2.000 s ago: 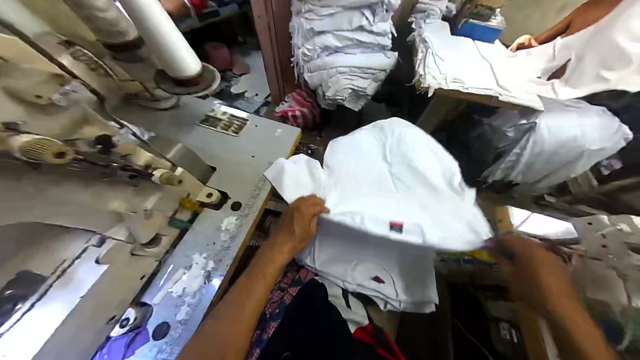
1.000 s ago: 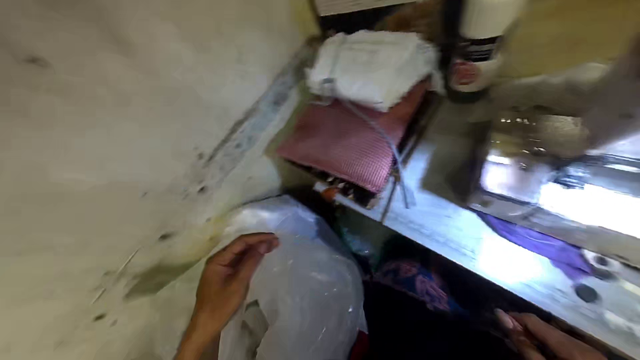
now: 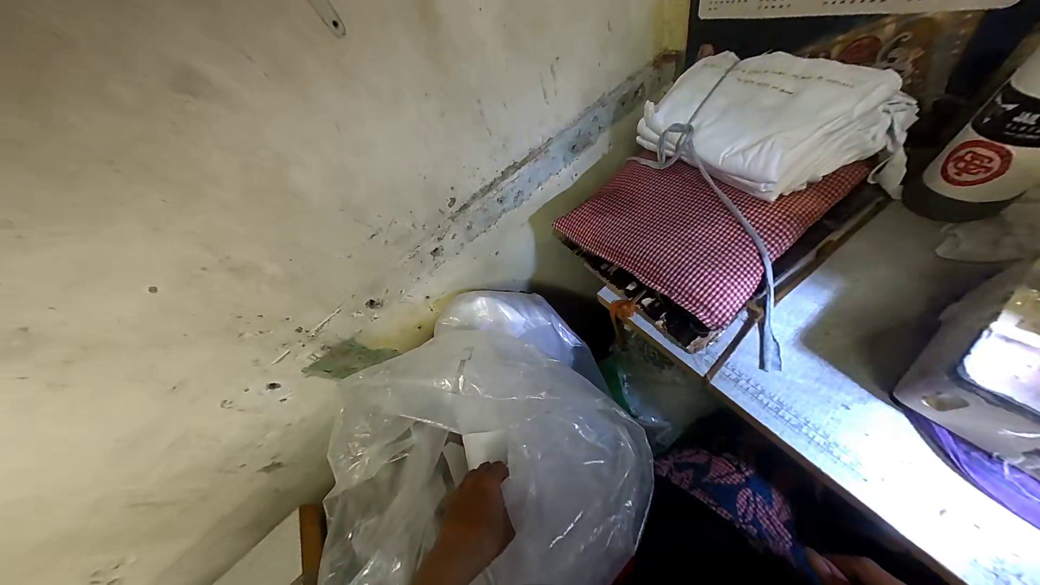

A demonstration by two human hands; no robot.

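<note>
My left hand (image 3: 475, 516) reaches into the opening of a large clear plastic bag (image 3: 569, 463) beside the wall. Its fingertips are at a white piece (image 3: 486, 448) inside the bag; whether they grip it cannot be told. At the bottom right edge my right hand (image 3: 849, 569) shows only in part, low beneath the table edge, beside patterned cloth (image 3: 735, 496). What it holds, if anything, is hidden.
A folded white cloth bundle (image 3: 780, 114), tied with a grey strip, lies on a red checked cushion (image 3: 674, 236). The sewing table (image 3: 812, 431) carries a machine part (image 3: 975, 366) and a thread cone (image 3: 983, 162). The stained wall (image 3: 203, 244) bounds the left.
The view has swung from the machine and white garment to the wall and bag. My left hand, above the bag one second ago, has moved down into its opening.
</note>
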